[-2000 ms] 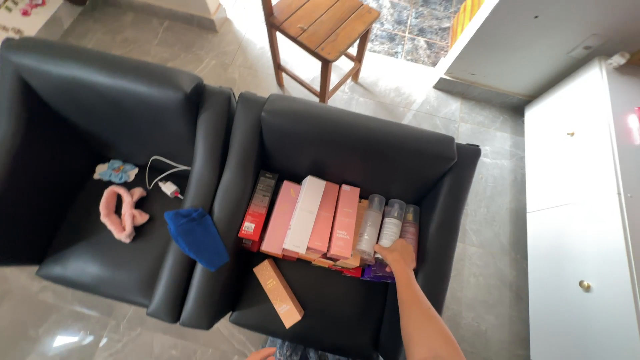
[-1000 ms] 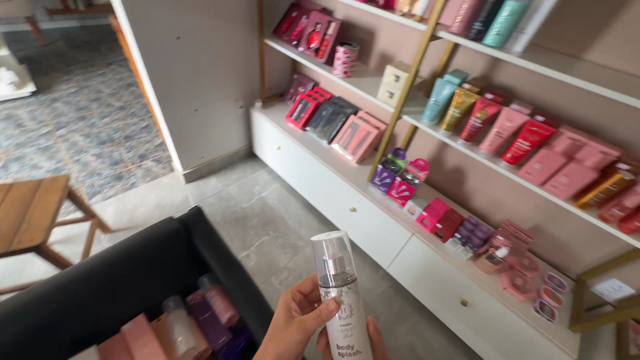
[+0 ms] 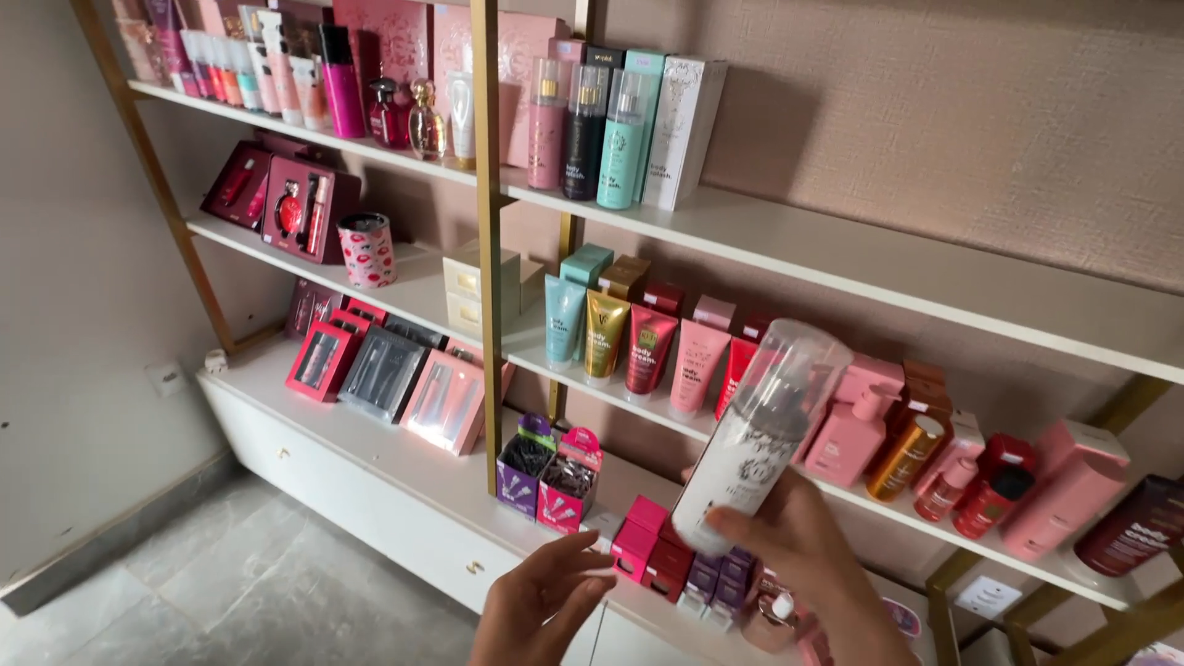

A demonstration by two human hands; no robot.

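My right hand (image 3: 786,546) holds a white body splash spray bottle (image 3: 731,472) with a clear cap, tilted to the right, in front of the shelves. Just left of the bottle's base is my left hand (image 3: 546,592), fingers apart and nothing in them. Above, on the upper shelf, a pink spray bottle (image 3: 547,129), a black one (image 3: 585,134) and a turquoise one (image 3: 622,143) stand upright in a row. A white patterned box (image 3: 680,134) stands to their right.
Body cream tubes (image 3: 650,347) line the middle shelf (image 3: 832,499), with pink and red bottles farther right. A gold upright post (image 3: 487,277) divides the unit. Gift sets (image 3: 384,365) and small boxes (image 3: 638,536) sit on the white drawer cabinet (image 3: 370,499). A kisses-patterned tin (image 3: 366,250) stands at left.
The view has swung from the black armchairs to the shelves. The white bottle, held upright near both hands a second ago, is now raised and tilted in my right hand; my left is apart from it.
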